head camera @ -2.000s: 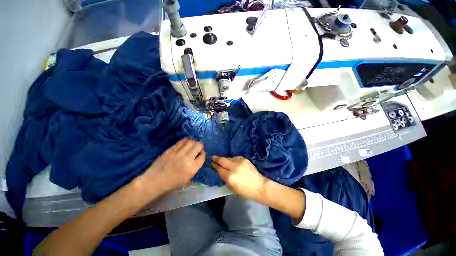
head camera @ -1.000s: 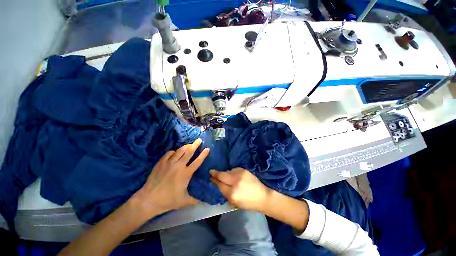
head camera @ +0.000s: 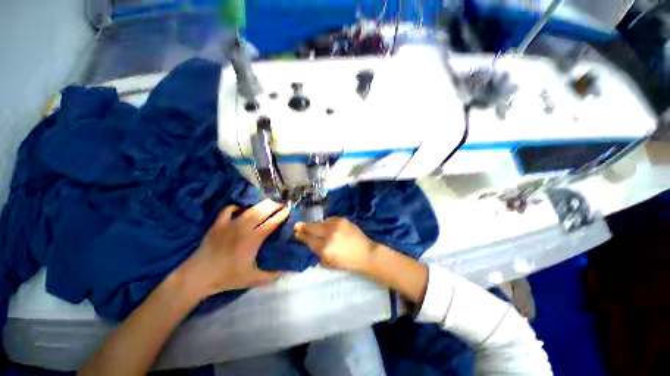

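The crumpled navy garment (head camera: 110,191) fills the table left of the needle, and a bunched part of it lies right of the needle. My left hand (head camera: 239,246) lies on the garment just in front of the presser foot (head camera: 297,197), fingers spread and thumb apart, pressing the cloth. My right hand (head camera: 338,242) is beside it on the right, thumb and fingertips pinching the garment near the presser foot. The view is blurred, so the needle and stitching cannot be made out.
The white sewing machine (head camera: 352,110) spans the back, with a dark control panel (head camera: 566,156) at right. A bobbin tray (head camera: 573,209) sits on the table's right end. The pale table edge (head camera: 220,330) runs in front, above my legs. Navy cloth hangs below at right.
Both hands and the cloth under them have moved closer to the presser foot. My left hand has spread its fingers compared with two seconds ago. The camera view has shifted and blurred.
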